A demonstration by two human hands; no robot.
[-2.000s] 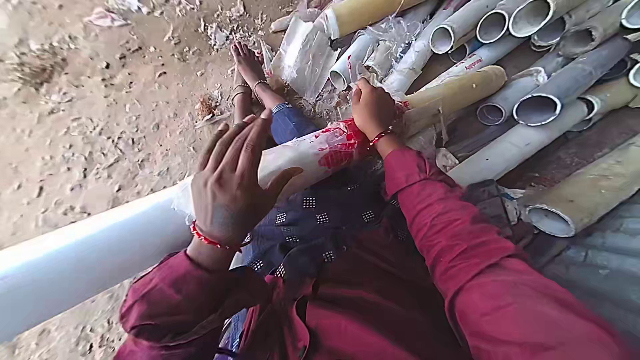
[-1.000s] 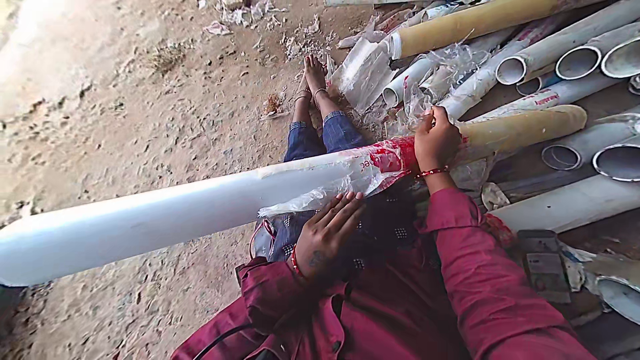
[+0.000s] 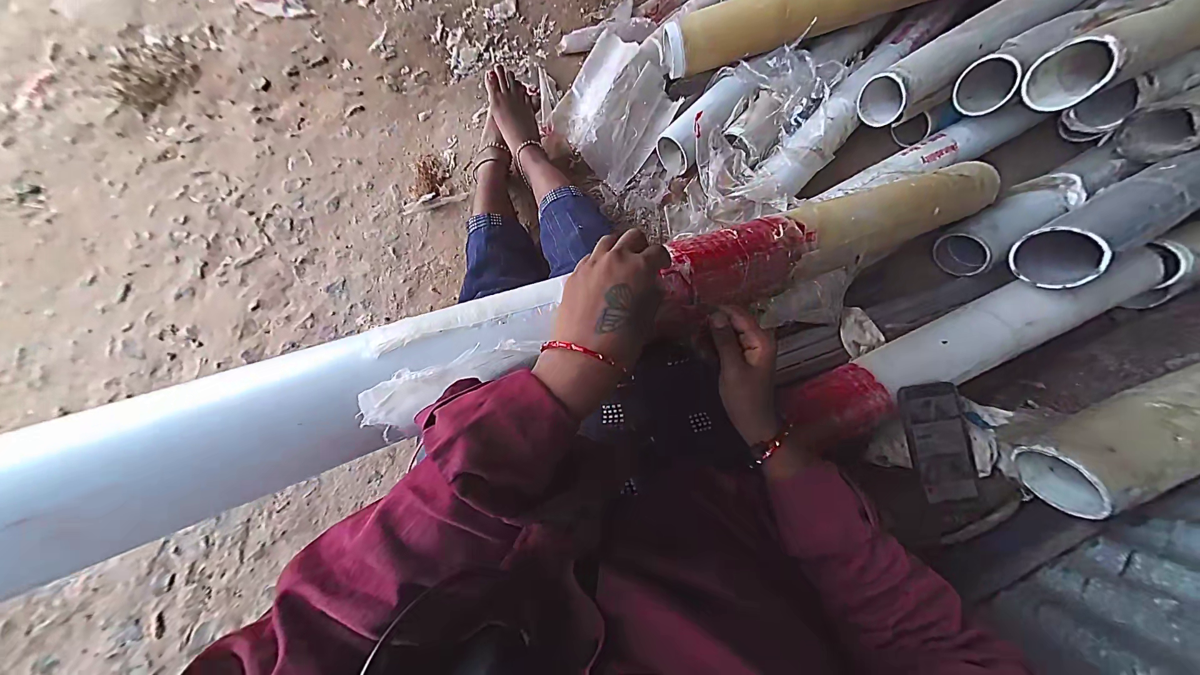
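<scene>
A long pipe (image 3: 234, 422) lies across my lap, white on the left and yellowish at its right end, with a red band (image 3: 741, 258) around it. Torn white plastic film (image 3: 431, 389) hangs from its near side. My left hand (image 3: 614, 305) rests over the pipe at the left edge of the red band, its fingertips hidden on the far side. Below the band's near side is my right hand (image 3: 745, 361), thumb and fingers pinched together at the edge of the wrapping; what lies between them is too small to tell.
Several pipes (image 3: 1012, 333) are piled to the right, open ends toward me. Crumpled clear plastic (image 3: 623, 112) lies beyond my outstretched feet (image 3: 511, 108). A dark phone (image 3: 937, 441) sits right of my right arm. Stony ground (image 3: 281, 206) stretches left; corrugated sheet (image 3: 1106, 600) is at the lower right.
My left hand has moved from the hanging film, below the pipe, up onto the pipe beside the red band. My right hand has gone from the pipe's top to below the band.
</scene>
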